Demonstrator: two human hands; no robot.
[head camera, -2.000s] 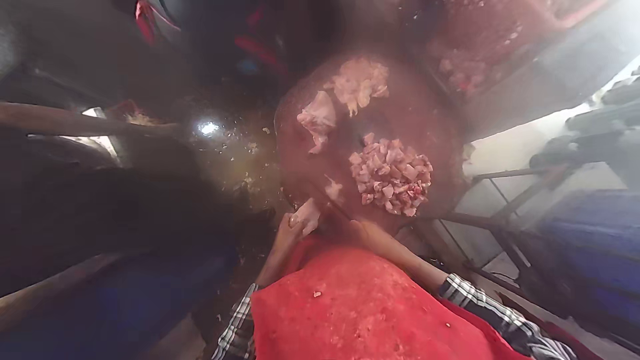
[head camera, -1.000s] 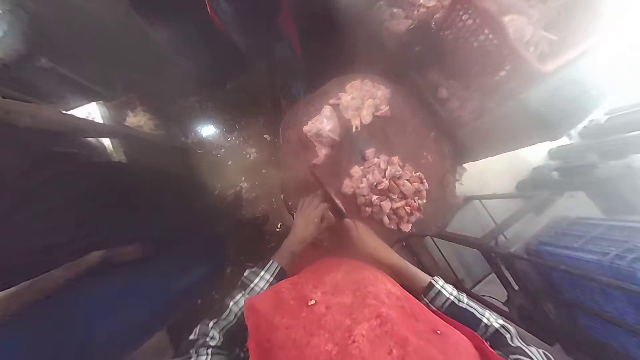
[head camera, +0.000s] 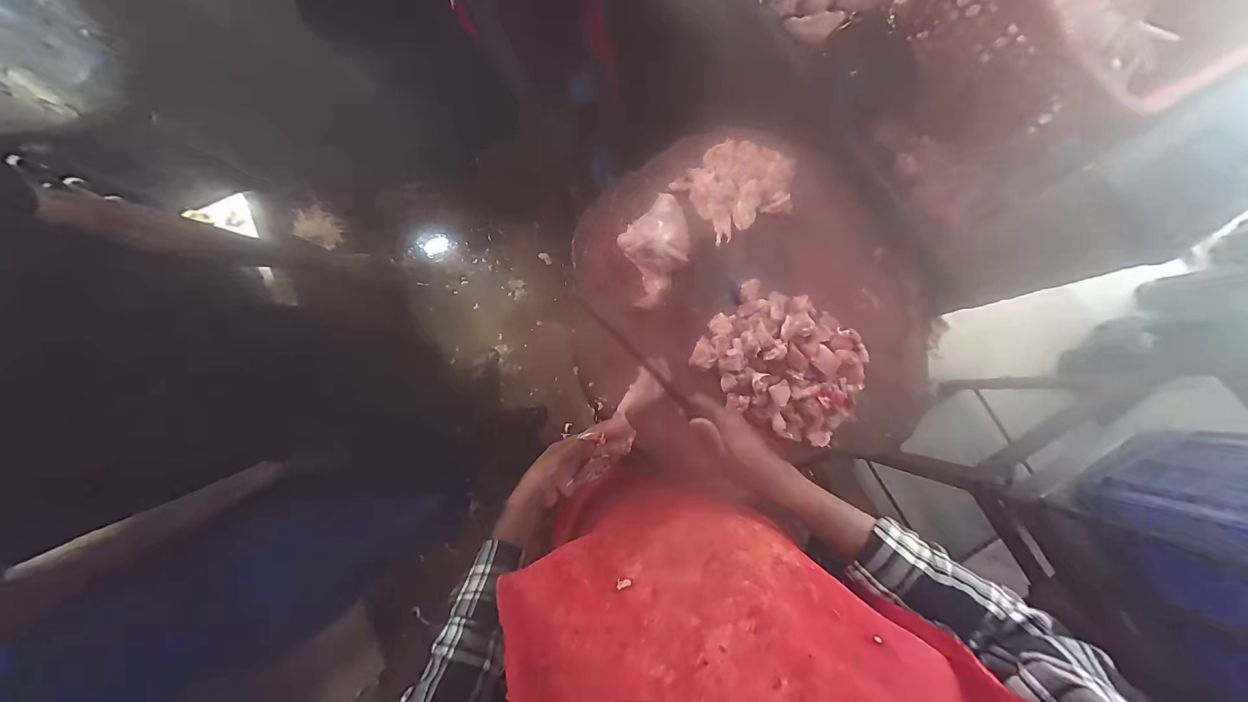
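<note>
My left hand (head camera: 565, 473) grips a piece of raw meat (head camera: 639, 395), likely chicken, at the near left edge of a round chopping board (head camera: 887, 322). In my right hand (head camera: 746, 448) is a knife (head camera: 624, 341), its dark blade pointing up and left across the meat. A heap of diced raw meat (head camera: 785, 361) lies on the board just beyond my right hand. Farther back rest a pale, larger cut of meat (head camera: 658, 244) and a pile of yellowish skin or fat trimmings (head camera: 741, 185). Haze blurs the blade's edge and the fingers around the handle.
A red crate (head camera: 1131, 97) holding meat stands at the back right. Blue crates (head camera: 1170, 526) sit beside a dark metal frame (head camera: 936, 468) on the right. Wet ground with scraps (head camera: 487, 312) lies left of the board. A red apron (head camera: 731, 604) covers my front.
My left hand has drawn back toward my body, and the meat it grips now shows stretched out beneath the blade. The diced heap stays on the board.
</note>
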